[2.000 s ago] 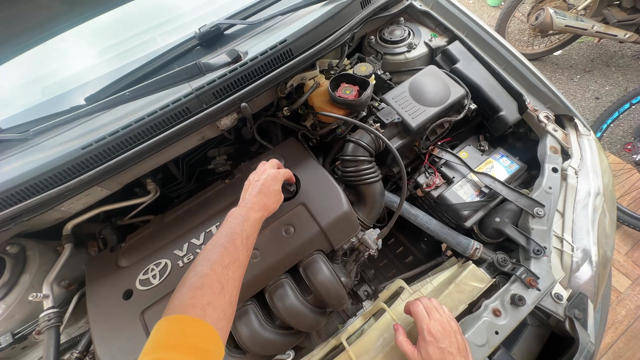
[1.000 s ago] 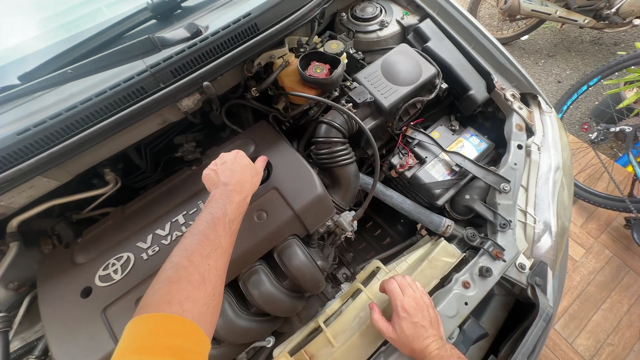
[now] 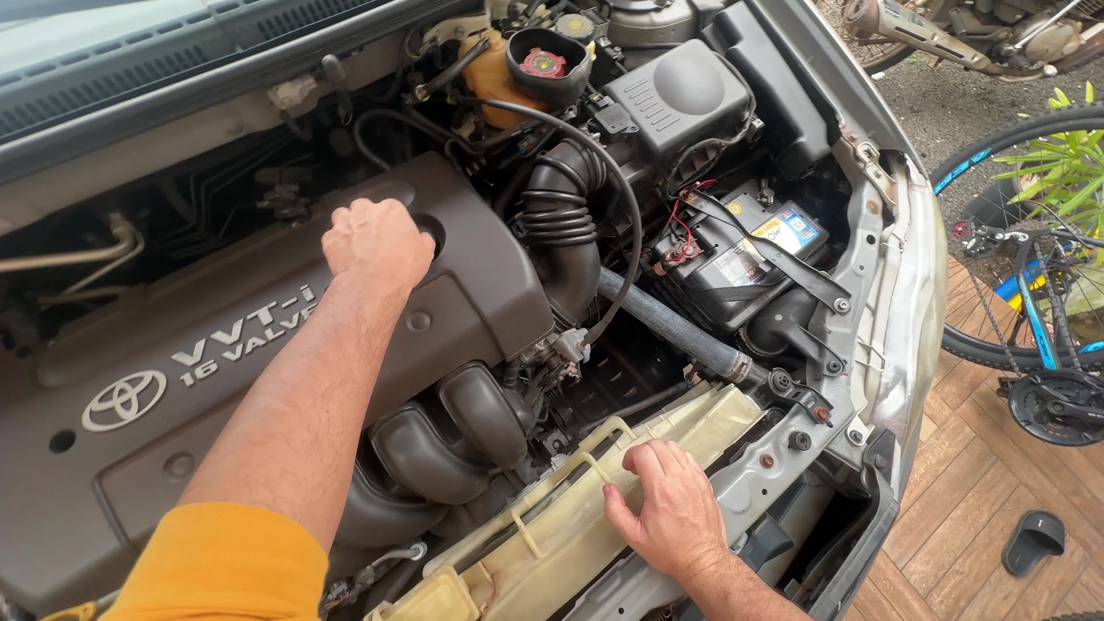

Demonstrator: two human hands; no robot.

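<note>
My left hand (image 3: 379, 241), at the end of an orange sleeve, is curled over the brown plastic engine cover (image 3: 483, 285), just left of its dark round recess (image 3: 429, 235). The back of the hand hides whether anything is in its fingers. My right hand (image 3: 673, 509) lies with bent, spread fingers at the pale yellow plastic radiator shroud (image 3: 552, 517) and grips nothing visible. Between the hands are the black intake runners (image 3: 431, 448). A ribbed black air intake hose (image 3: 561, 198) curves down right of the cover.
The battery (image 3: 733, 259) sits under a black hold-down bar, beyond a grey radiator hose (image 3: 673, 323). Farther back are the air filter box (image 3: 681, 95) and an orange reservoir (image 3: 496, 82). Outside the metal front frame (image 3: 776, 457) are a bicycle (image 3: 1035, 302) and a black sandal (image 3: 1032, 542).
My left hand was over the recess with a dark round part under its fingers; it is now curled at the recess's left side. My right hand stays by the shroud. The view has shifted.
</note>
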